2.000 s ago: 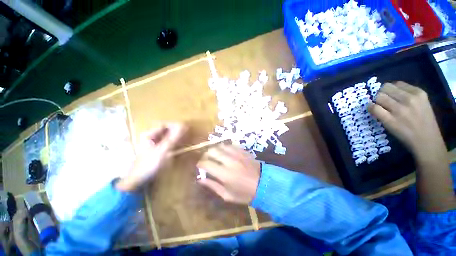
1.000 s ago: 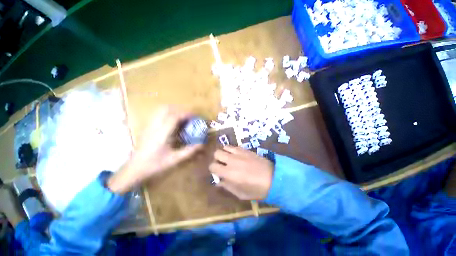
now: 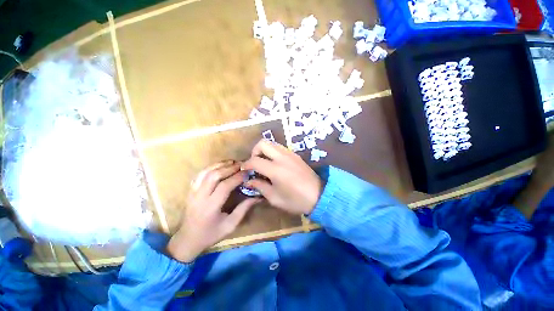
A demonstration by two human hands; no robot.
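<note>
A small round fixture (image 3: 249, 184), dark with white or purplish detail, shows partly between my hands near the bench's front edge. My left hand (image 3: 211, 206) is curled around its left side. My right hand (image 3: 284, 179) is over its right side, fingertips on its top. The fingers hide most of it, and I cannot tell whether a white part is in my right fingers. A loose pile of small white plastic parts (image 3: 310, 79) lies just beyond my hands.
A black tray (image 3: 504, 91) with white parts in close rows stands at the right. Behind it are a blue bin (image 3: 401, 27) of white parts and a red bin (image 3: 530, 13). A shiny clear bag (image 3: 73, 152) lies at the left. Another person's arm (image 3: 537, 188) is at the right edge.
The view has shifted, so the bench sits higher in it. My left hand has brought the round fixture to my right hand, and both hands now meet on it. The other person's hand has left the tray.
</note>
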